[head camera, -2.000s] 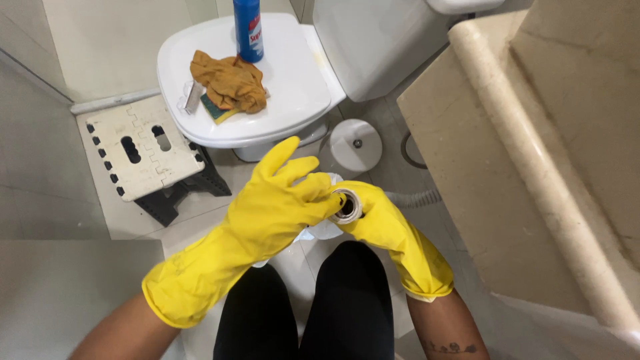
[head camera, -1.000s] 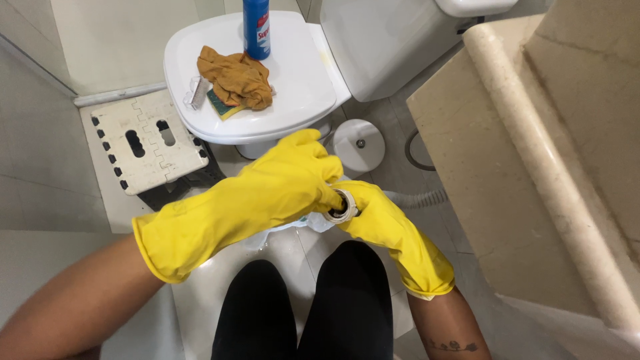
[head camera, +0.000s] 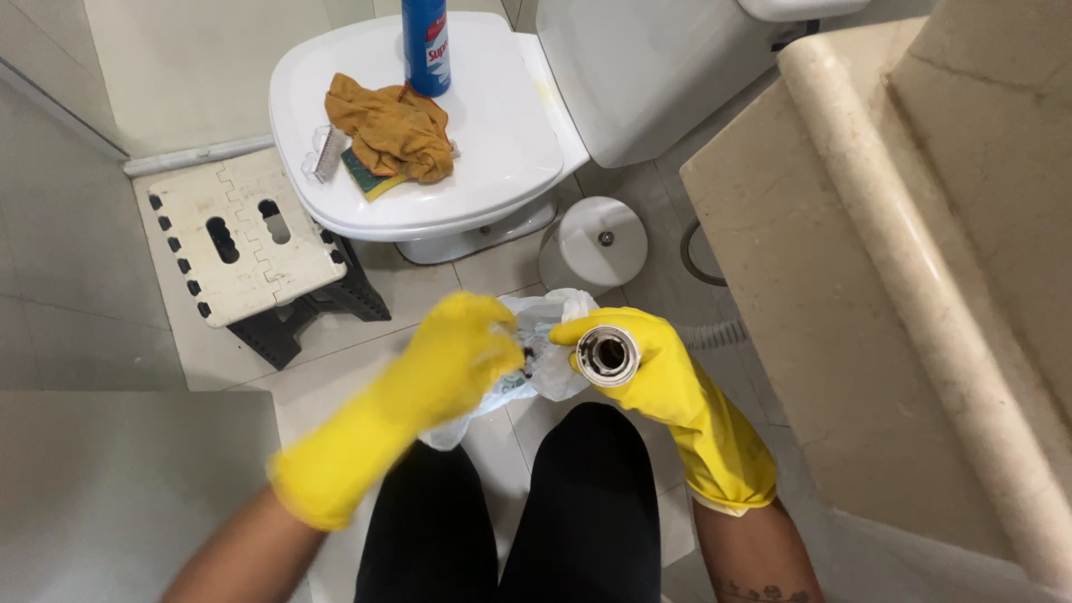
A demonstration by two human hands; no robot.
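Observation:
My right hand (head camera: 657,368), in a yellow rubber glove, grips a short metal tubular fitting (head camera: 609,356) whose round open end faces up, with dark residue inside. My left hand (head camera: 456,360), gloved the same way, is blurred by motion and stands apart from the fitting, to its left; whether its fingers hold anything cannot be told. Between and below the hands is a thin whitish plastic bag (head camera: 557,368) with dark matter at its opening. My left hand is beside the bag and hides part of it.
A closed toilet lid (head camera: 494,134) carries a blue bottle (head camera: 427,50), an orange-brown cloth (head camera: 389,126), a green-yellow sponge (head camera: 366,176) and a clear plastic item (head camera: 322,155). Around are a folding step stool (head camera: 184,243), a white round bin (head camera: 603,243), a corrugated hose (head camera: 712,335) and a stone counter (head camera: 888,251).
My left hand has pulled back from the fitting's opening, where its fingers were a second ago, and is now to the left. More of the bag shows. My right hand still holds the fitting.

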